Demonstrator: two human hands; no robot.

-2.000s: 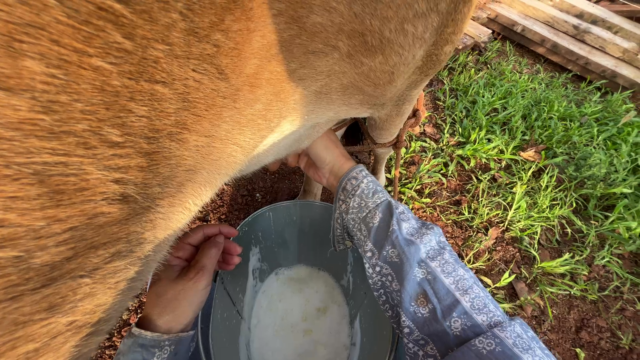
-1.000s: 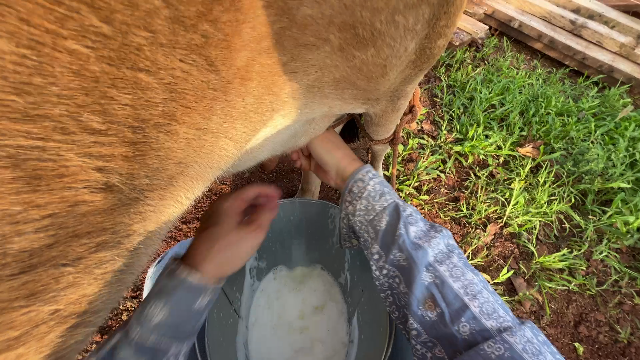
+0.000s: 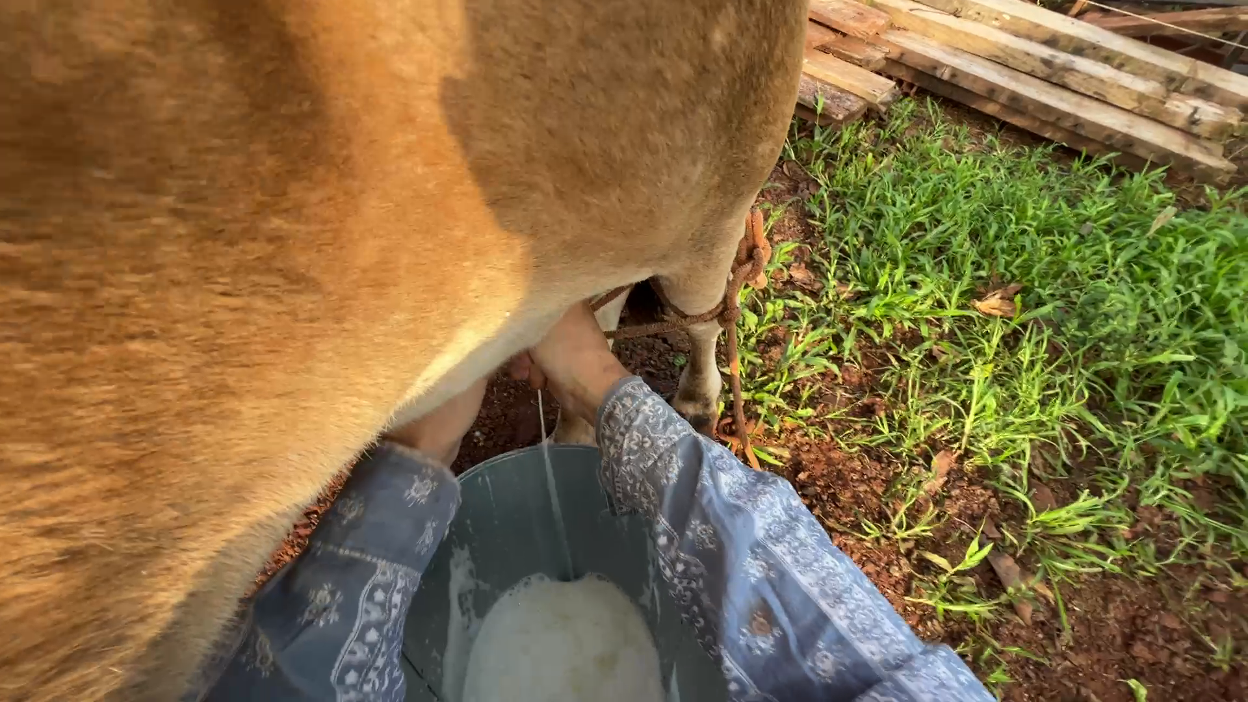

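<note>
The tan flank and belly of a cow [image 3: 370, 234] fill the left and top of the head view. My right hand [image 3: 567, 363] reaches under the belly; its fingers are mostly hidden, and a thin white stream [image 3: 551, 478] falls from beside it. Of my left hand [image 3: 444, 425] only the wrist part shows, the rest being behind the belly. Below both arms stands a grey bucket [image 3: 517, 497] holding frothy white milk [image 3: 564, 643], which the stream meets.
A brown rope [image 3: 733, 310] is tied round the cow's hind legs [image 3: 700, 375], its end hanging down. Wooden planks [image 3: 1053, 83] are stacked at the upper right. Green grass [image 3: 985, 322] and reddish soil [image 3: 877, 507] lie right of the cow.
My left hand has moved from beside the bucket, across its rim and in under the belly. A white stream now shows beside my right hand, which has stayed under the cow.
</note>
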